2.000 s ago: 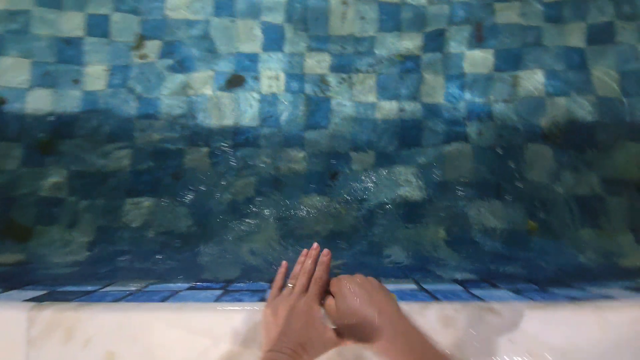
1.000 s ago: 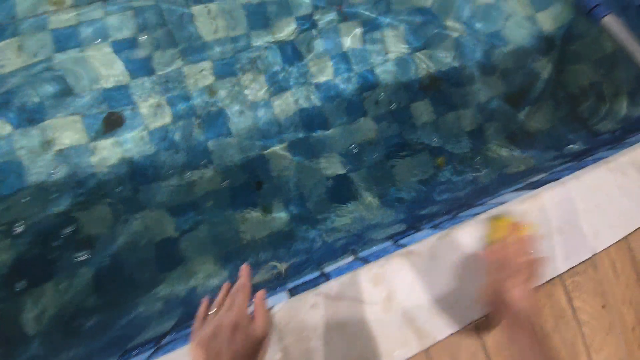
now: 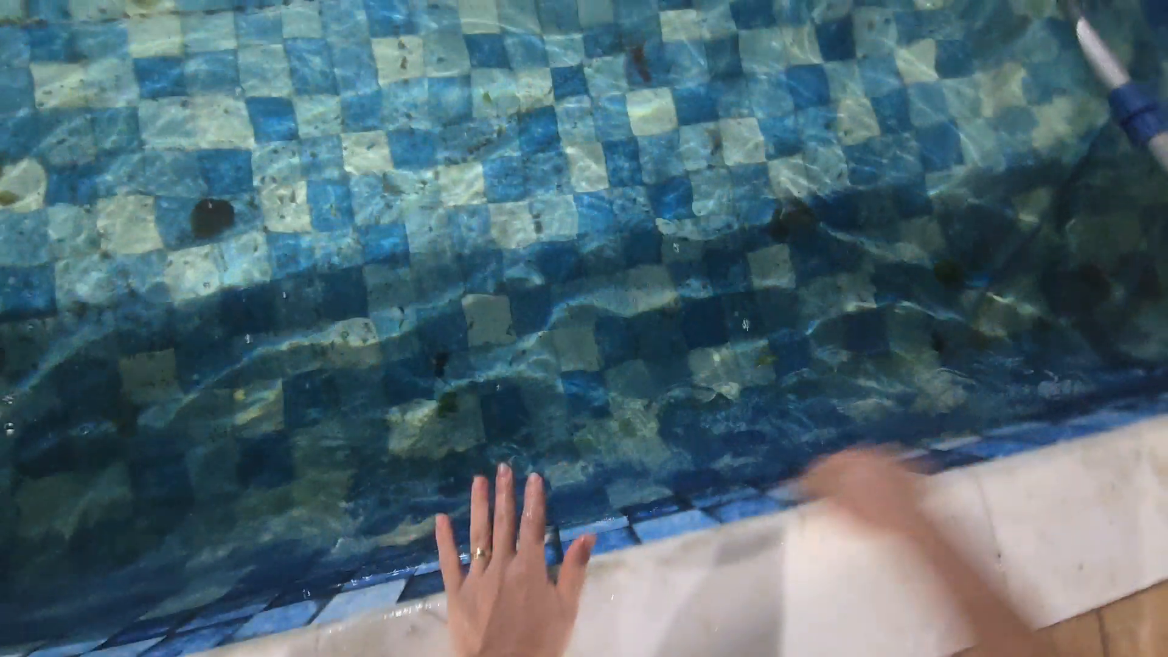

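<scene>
My left hand, with a ring on one finger, is spread at the edge of the pool, its fingertips over the water and its palm over the pale coping. It holds nothing. To the right, my right hand is blurred above the tiled rim; its fingers look bent, and whether anything is in them cannot be told. Below both hands lies pool water, rippling over blue and whitish tiles, with dark specks on the bottom.
A pale pole with a blue collar slants into the water at the upper right. A dark round spot shows on the pool floor at the left. Brown wood-look flooring borders the coping at the lower right.
My right hand has moved from over the coping, where it was at a yellow thing one second ago, to the tiled rim. Two seconds ago both hands were together. The view has turned.
</scene>
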